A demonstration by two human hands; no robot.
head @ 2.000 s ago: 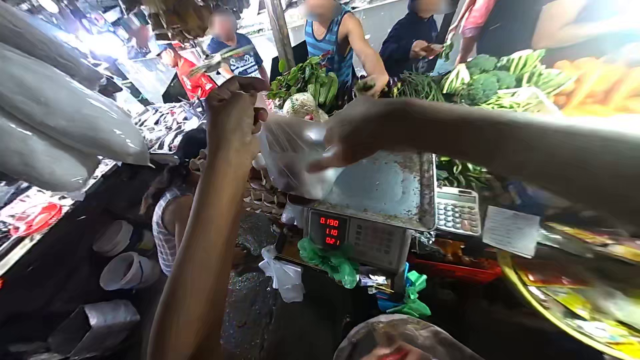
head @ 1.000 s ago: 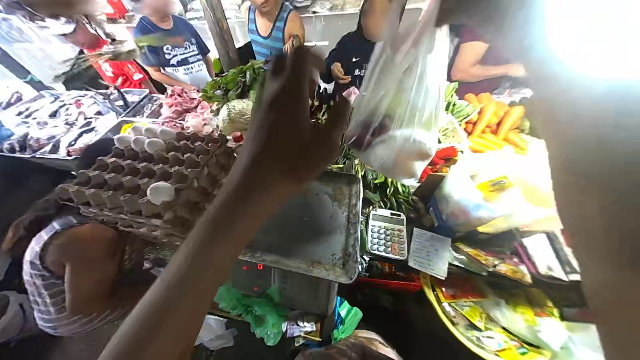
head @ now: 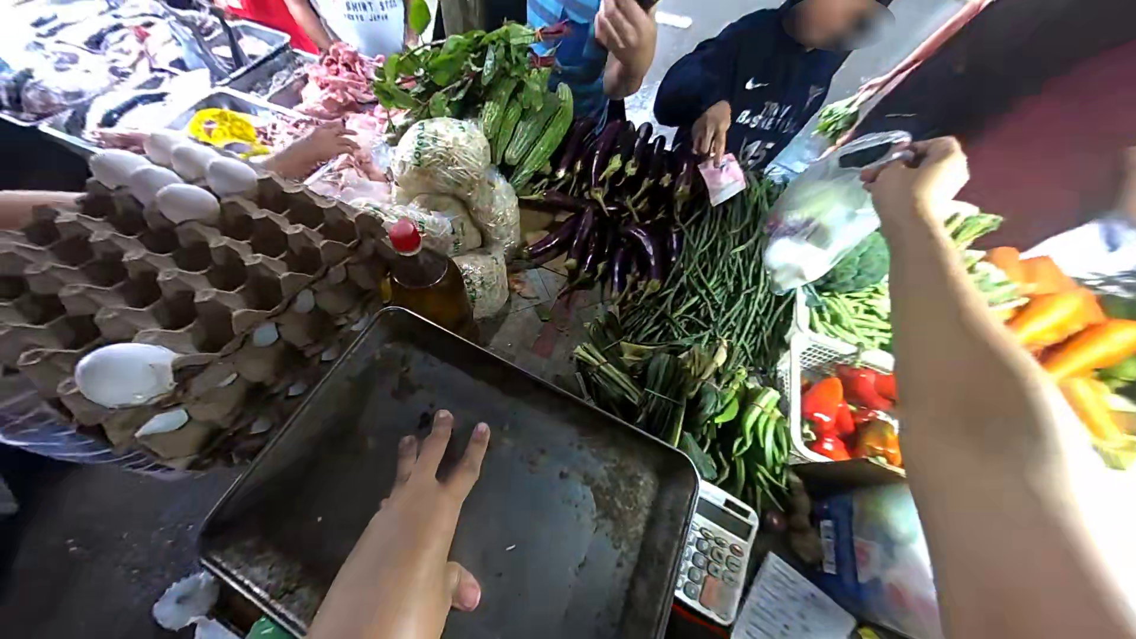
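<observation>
My left hand (head: 435,506), palm down and fingers apart, is over the dark metal tray of the scale (head: 550,497); whether it touches the metal I cannot tell. Up at the right, my right hand (head: 919,177) grips the top of a clear plastic bag (head: 821,213) with something pale and purple inside. The bag hangs over the green long beans (head: 710,275) and beside the broccoli. A person in a dark hoodie holds out a pink paper note (head: 722,179) above the beans, to the left of the bag. Beside the tray lies a calculator (head: 717,555).
Stacked egg trays (head: 177,284) with several white eggs stand at the left, near a red-capped bottle (head: 426,275). Eggplants (head: 612,204), wrapped pale vegetables (head: 444,160), a white basket of red peppers (head: 799,355) and carrots (head: 1065,328) surround the tray. Meat and fish lie at the back left.
My left hand has come down from in front of the stall to over the tray. My right hand has carried the plastic bag outward, over the vegetables. The view has shifted strongly.
</observation>
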